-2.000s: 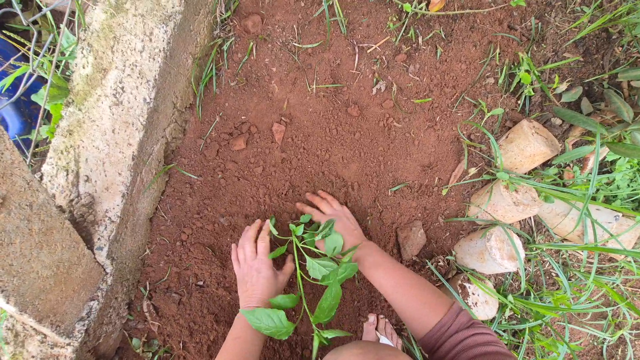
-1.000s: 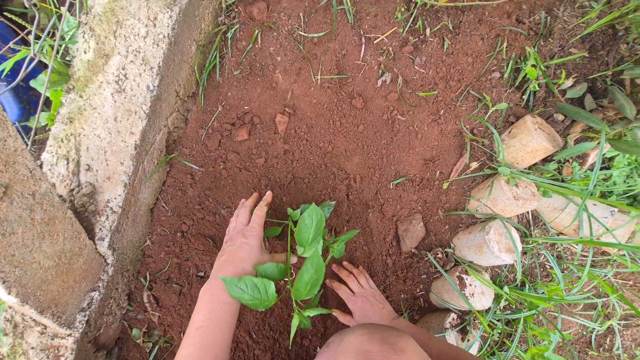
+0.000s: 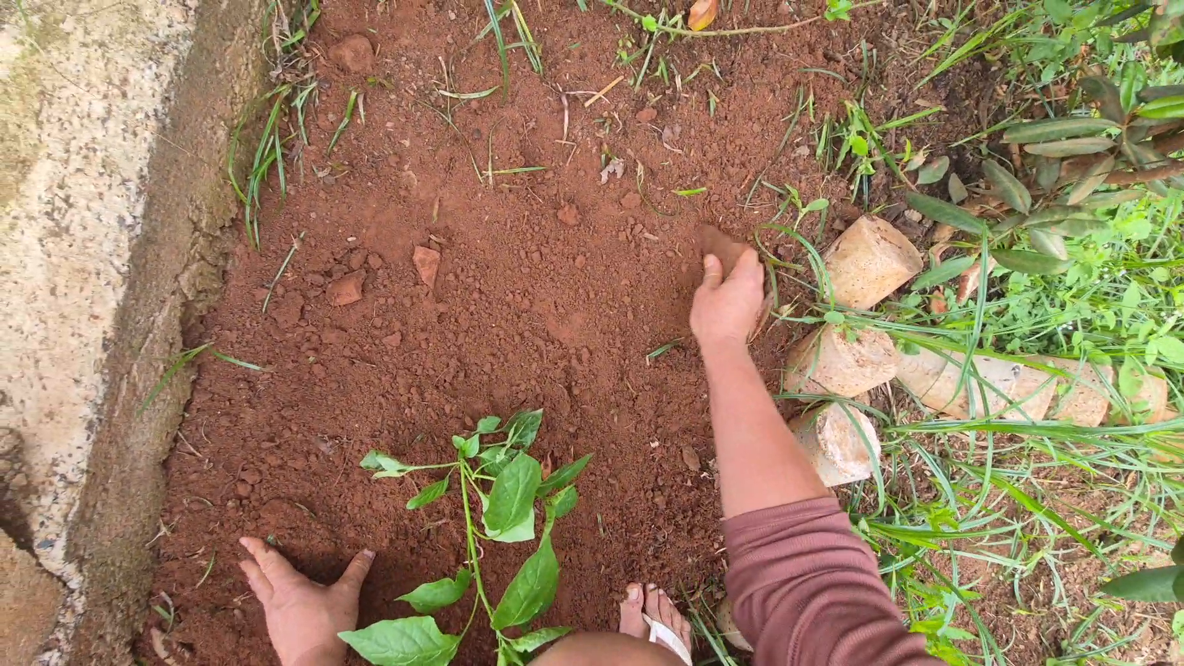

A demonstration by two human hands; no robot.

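A leafy green seedling (image 3: pixel 472 536) rises from the red soil (image 3: pixel 536 342) at the lower middle and leans over it. To its left, my left hand (image 3: pixel 310 601) rests on the soil with thumb and fingers spread, holding nothing. My right hand (image 3: pixel 731 296) reaches to the right side of the bed, beside the short concrete cylinders. Its fingers are around a flat brown stone (image 3: pixel 721 244), partly hidden by the hand and low against the soil.
A rough concrete edging (image 3: pixel 102 240) runs along the left. Concrete cylinders (image 3: pixel 869 263) line the right, with grass and weeds (image 3: pixel 999 518) beyond them. Small reddish stones (image 3: pixel 426 265) lie on the soil. My sandalled foot (image 3: pixel 657 615) is at the bottom.
My right hand has left the seedling's side and moved up and right; the flat stone that lay on the soil is now in it. My left hand has moved away from the stem, to the left.
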